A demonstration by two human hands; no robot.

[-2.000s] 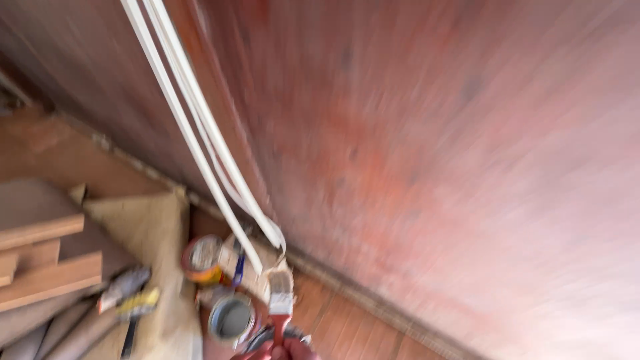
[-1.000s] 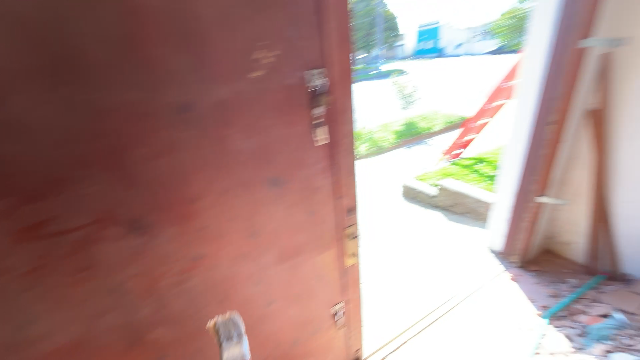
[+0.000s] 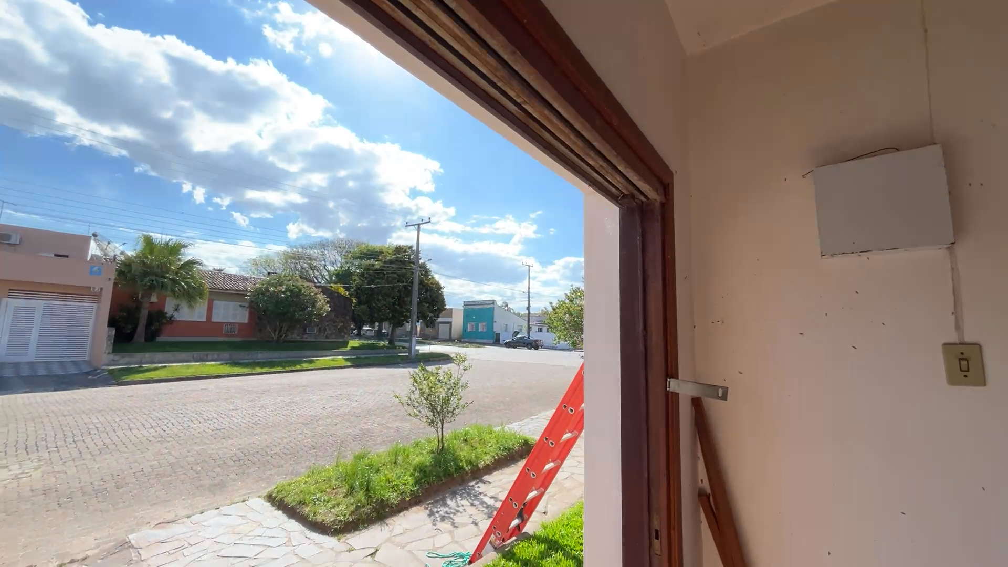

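Neither my left hand nor my right hand shows in the head view now, so what they hold is hidden. The view takes in a dark red-brown wooden door frame (image 3: 652, 378), with a grooved head rail (image 3: 551, 102) running up to the left. A metal bracket (image 3: 698, 389) juts from the frame toward the inner wall. Below it, wooden boards (image 3: 717, 488) lean in the corner. No paintbrush is visible at this moment.
Outside, a red ladder (image 3: 535, 468) leans beside the white outer jamb (image 3: 602, 378). Beyond are stone paving (image 3: 228, 531), a grass bed (image 3: 394, 476) and a cobbled street (image 3: 197, 425). A light switch (image 3: 964, 365) and a grey box (image 3: 883, 201) are on the inner wall.
The view has swung from the red-brown door surface to the open doorway and street. The paintbrush seen in hand two seconds ago, beside a paint can, is out of view.
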